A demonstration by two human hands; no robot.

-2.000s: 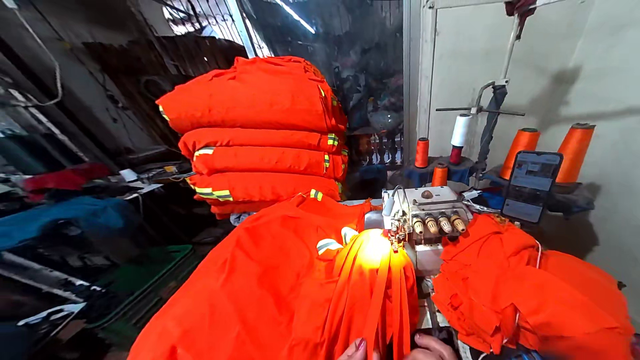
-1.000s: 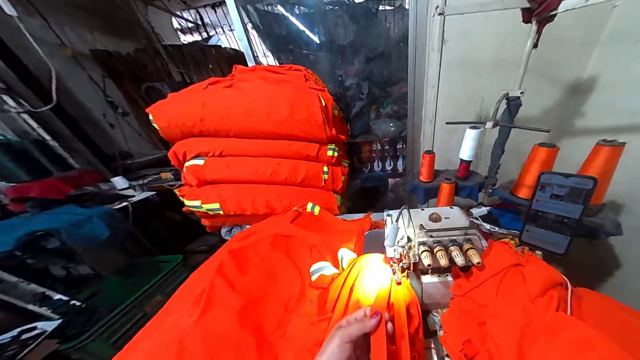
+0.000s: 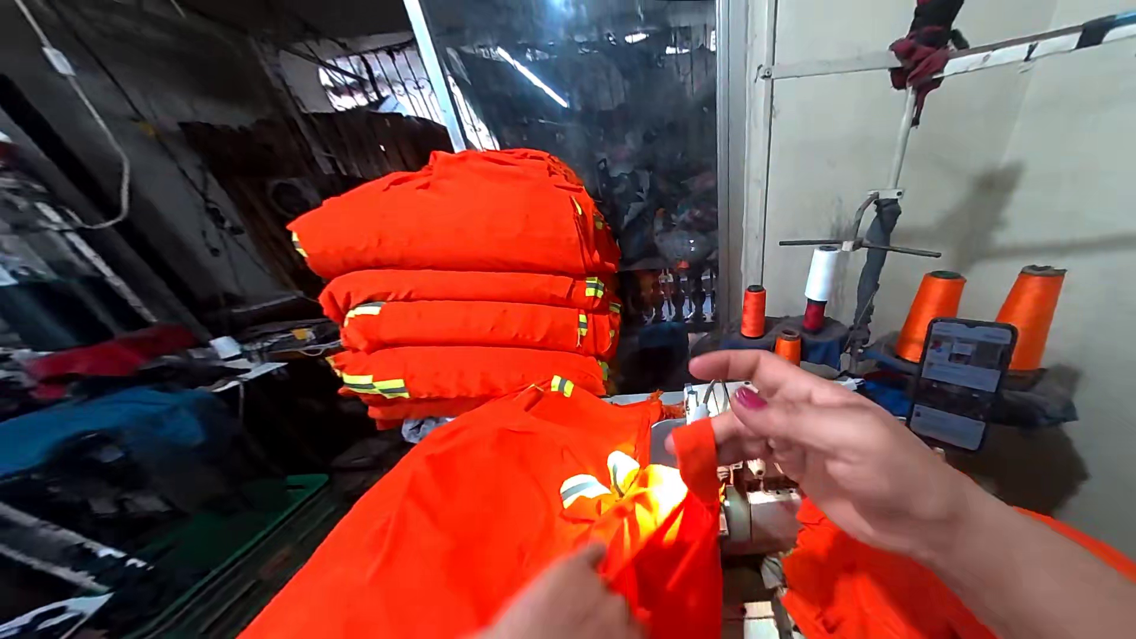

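Observation:
My right hand is raised in front of the overlock sewing machine and hides much of it. An orange fabric strip hangs from its bent fingers, with the index finger and thumb apart above. My left hand, blurred, is low at the front, closed on gathered orange fabric. That fabric belongs to a large orange garment piece spread left of the machine. Two pale reflective tape pieces show on it, beside folds lit by the machine lamp.
Folded orange garments with reflective bands stand stacked behind. More orange fabric lies right of the machine. Orange thread cones, a white thread cone and a propped phone are at the back right. A green crate is at left.
My right hand has come up into view over the machine, with one orange strip in it. The fanned-out strips below the lamp are now bunched together. The view has shifted somewhat.

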